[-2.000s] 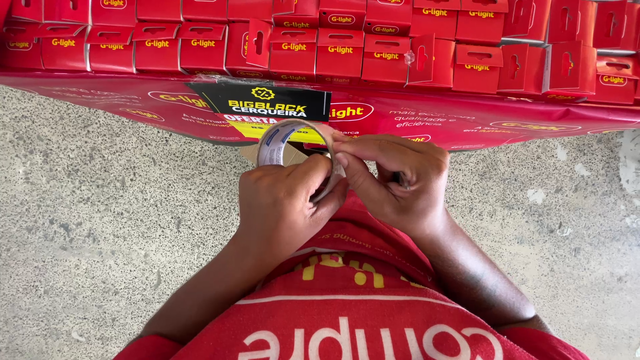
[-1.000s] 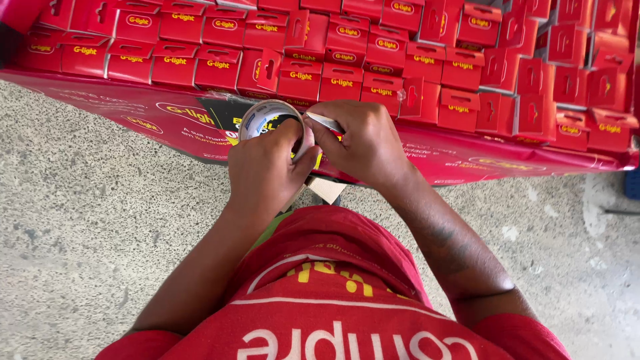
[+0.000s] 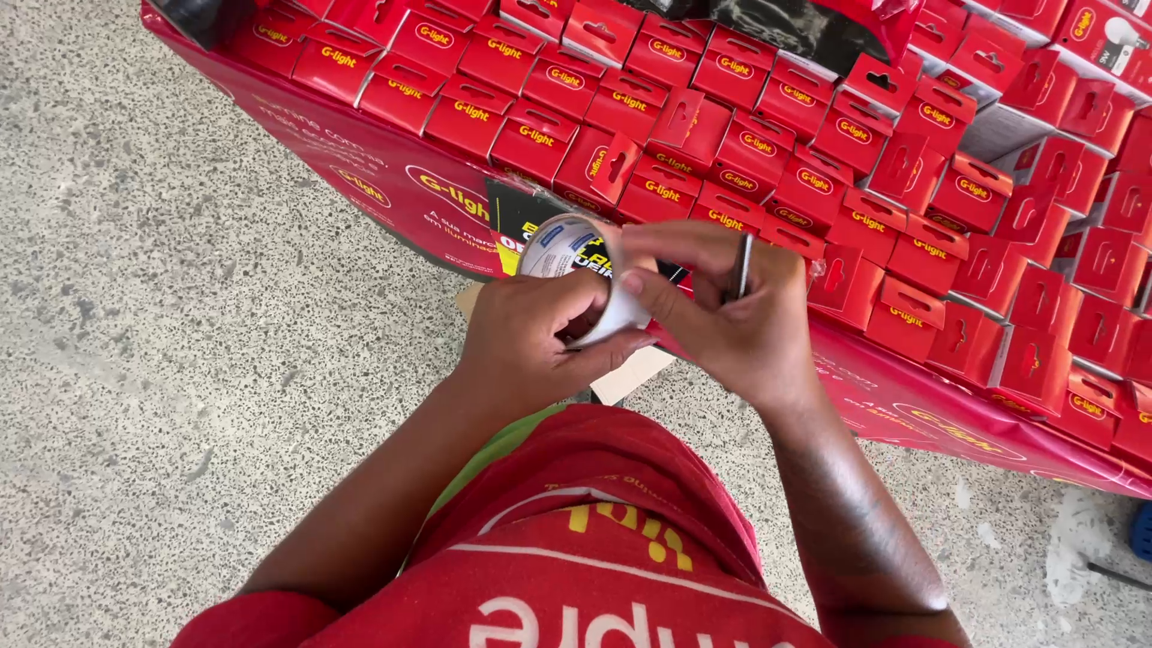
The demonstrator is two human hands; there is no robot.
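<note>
My left hand (image 3: 544, 333) grips a roll of clear adhesive tape (image 3: 623, 310) from below, fingers inside its cardboard core and thumb beneath. The thumb and forefinger of my right hand (image 3: 720, 301) touch the roll's outer right side. A thin metallic object (image 3: 741, 266), perhaps a blade or scissors part, is held among the right hand's other fingers; its full shape is hidden. Behind the roll, a black and yellow printed sign (image 3: 517, 216) lies against the display's red side, partly covered by the roll and my hands.
A large red display bin (image 3: 405, 193) spans the view beyond my hands, packed with rows of red G-light bulb boxes (image 3: 661, 184). Black plastic (image 3: 792, 27) lies on the boxes. A piece of cardboard (image 3: 630, 373) shows below my hands, above the speckled floor (image 3: 180, 360). A blue object (image 3: 1141, 531) is at far right.
The view has shifted, showing more of the boxes and the bin at a slant. My left hand keeps hold of the tape roll. The thin metallic object now shows plainly in my right hand.
</note>
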